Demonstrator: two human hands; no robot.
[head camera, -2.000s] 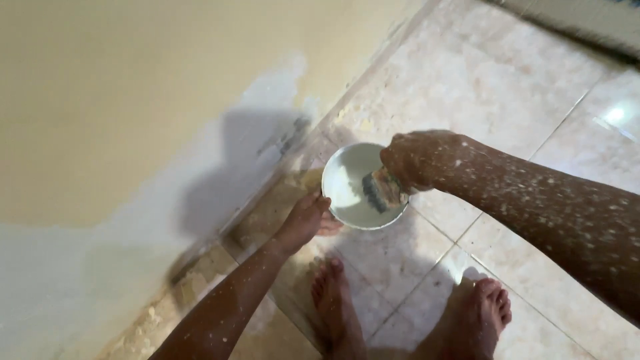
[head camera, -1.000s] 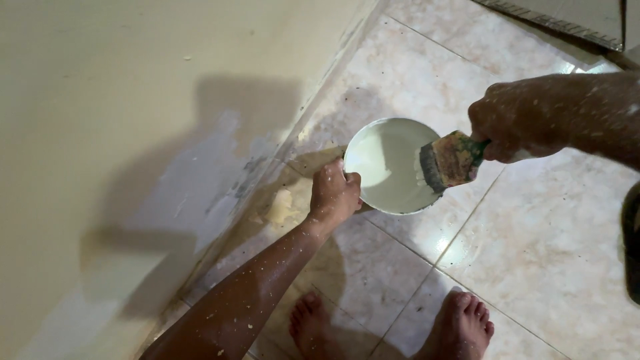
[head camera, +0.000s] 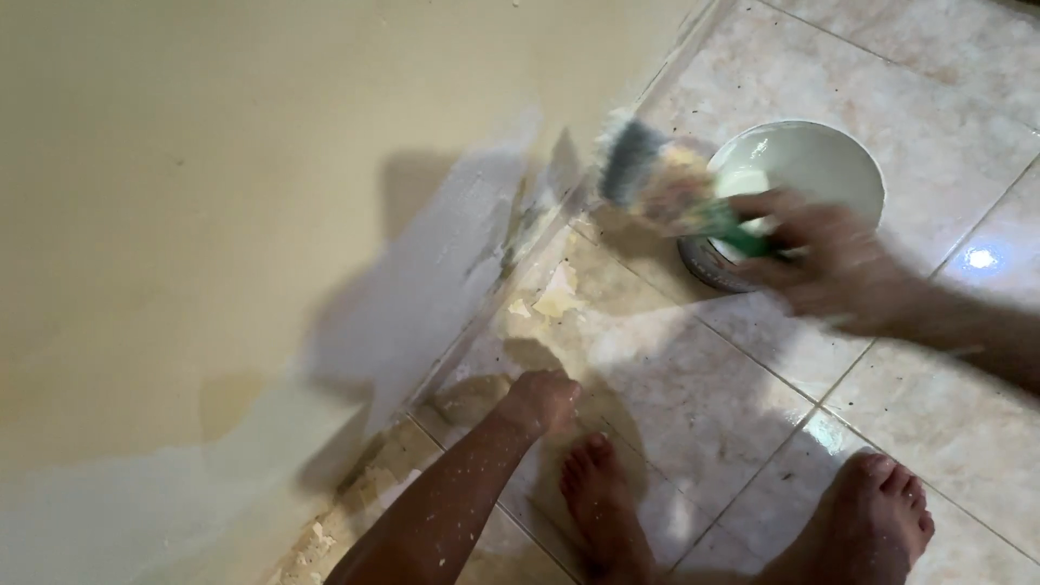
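Observation:
My right hand (head camera: 821, 252), blurred by motion, grips the green handle of a wide paintbrush (head camera: 674, 179). The brush points left, with its grey, paint-wet bristles close to the foot of the wall; whether they touch it I cannot tell. Partly behind that hand, a round paint bucket (head camera: 845, 162) holding whitish paint rests on the floor. My left hand (head camera: 548, 398) is lower down, near my left foot, with its fingers curled and no object visible in it. The wall (head camera: 244, 203) is cream, with a paler patch along its lower part.
Glossy marbled tiles (head camera: 910, 406) cover the floor. My bare feet, the left (head camera: 601, 496) and the right (head camera: 877, 512), stand on them. Dried paint flakes (head camera: 556, 296) lie beside the wall's base. Shadows fall across wall and floor.
My left hand has let go of the bucket and moved down towards my left foot. My right hand has brought the brush out of the bucket and left towards the wall.

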